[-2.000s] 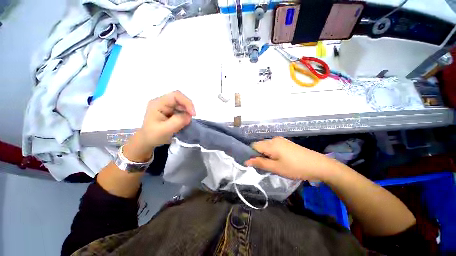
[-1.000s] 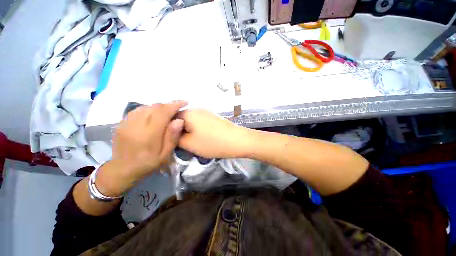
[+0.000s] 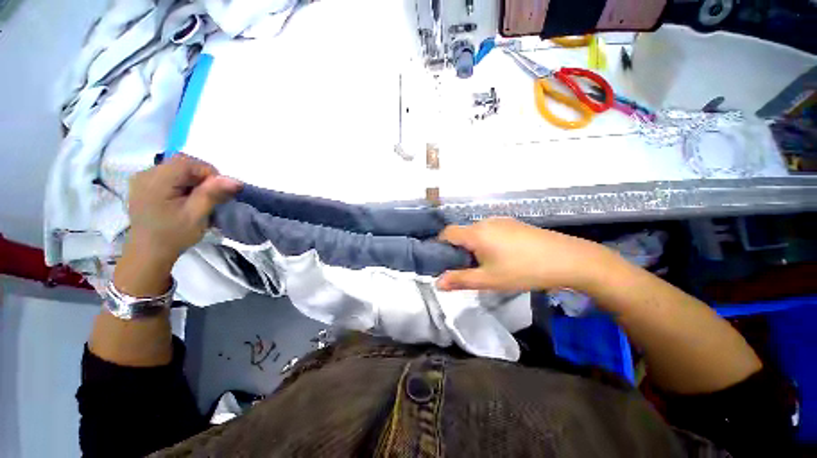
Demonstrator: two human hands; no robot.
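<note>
A dark grey waistband (image 3: 345, 236) is stretched between my two hands along the front edge of the table, slightly gathered. The white garment body (image 3: 363, 304) hangs below it over my lap. My left hand (image 3: 184, 204) pinches the waistband's left end. My right hand (image 3: 502, 254) grips its right end between thumb and fingers. No threader or cord shows at the waistband; what is inside the casing is hidden.
A white machine table (image 3: 305, 116) has a ruler strip along its front. Scissors (image 3: 573, 95) with red and orange handles and a clear-white tangle (image 3: 712, 143) lie at right. Pale grey garments (image 3: 112, 116) are heaped at left. A blue bin (image 3: 587, 344) is below right.
My hands were together a second ago and are now wide apart, my left moved left and my right moved right. The waistband is stretched out, and the white loop seen earlier no longer shows.
</note>
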